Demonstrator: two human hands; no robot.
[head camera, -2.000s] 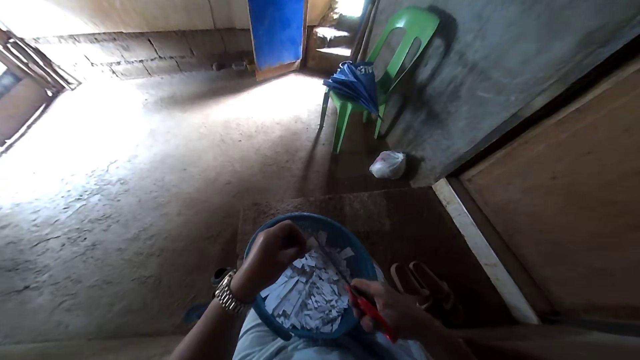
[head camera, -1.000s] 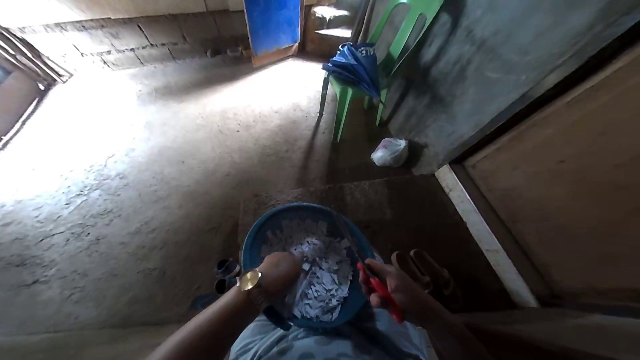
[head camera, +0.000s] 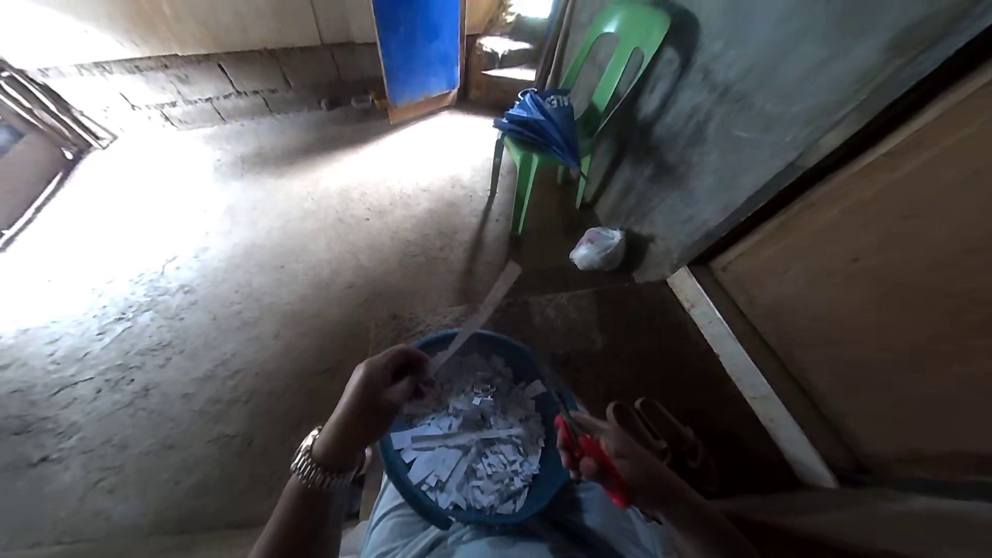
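Note:
A blue plastic basin (head camera: 418, 504) rests on my lap, holding many small cut pieces of white paper (head camera: 496, 465) and some longer strips. My left hand (head camera: 387, 387), with a metal watch on its wrist, is above the basin's left side and pinches a long paper strip (head camera: 487, 306) that points up and away. At the basin's right rim my right hand (head camera: 608, 457) grips the red handles of a pair of scissors (head camera: 590, 459). The dark blades point up and to the left, apart from the strip; whether they are parted is hard to tell.
Ahead stands a green plastic chair (head camera: 620, 46) with a folded blue umbrella (head camera: 542, 124) on it. A white plastic bag (head camera: 598, 249) lies on the concrete floor by the wall. Brown sandals (head camera: 674, 434) are right of my lap. A wooden panel (head camera: 876, 310) is at the right, a blue panel (head camera: 420, 50) at the back.
My left hand was down among the paper pieces one second ago; it is now raised at the basin's left side with a long strip. The scissors remain in my right hand.

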